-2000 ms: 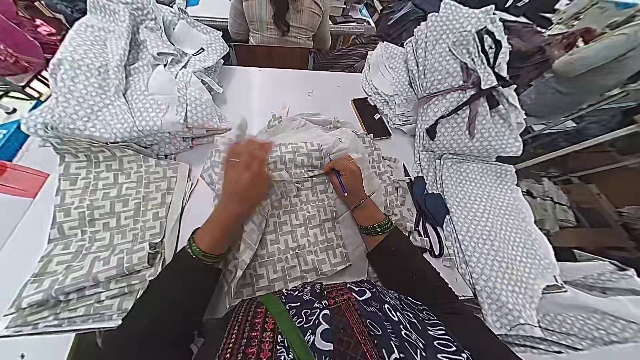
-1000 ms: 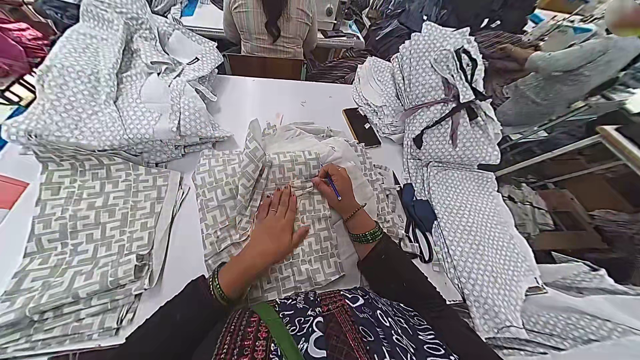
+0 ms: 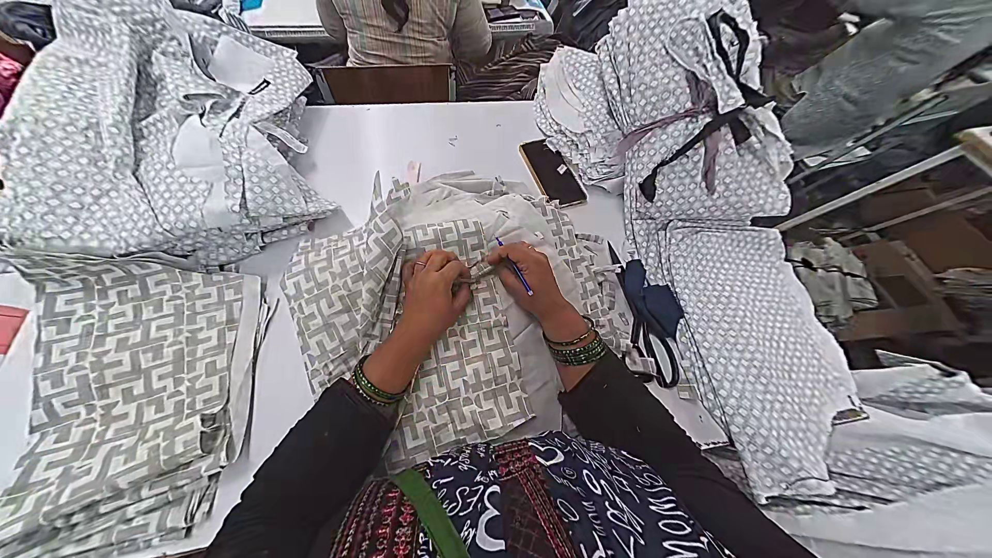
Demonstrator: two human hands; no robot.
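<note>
Grey-and-cream geometric printed fabric (image 3: 465, 364) lies on the white table before me, with plain pale cloth (image 3: 535, 341) under and beside it. My left hand (image 3: 434, 291) pinches the fabric near its upper middle, thumb against fingers. Just to its right, my right hand (image 3: 531, 279) pinches the same piece at a small fold between the two hands. A blue pen (image 3: 521, 277) rests tucked in the fingers of my right hand, its lower end pointing toward me. What exactly lies between the fingertips is too small to tell.
Stacked geometric fabric (image 3: 139, 372) lies left, below a diamond-print pile (image 3: 147, 147). Right are a tied diamond-print bundle (image 3: 697, 139), more folded pieces (image 3: 752, 341), black-handled scissors (image 3: 655, 353) beside dark blue cloth (image 3: 652, 298), and a phone (image 3: 553, 172). A person (image 3: 411, 31) sits beyond the table.
My left hand was lying flat on the fabric a second ago; now its fingers are drawn together, pinching the cloth beside my right hand. The pen stays in my right hand.
</note>
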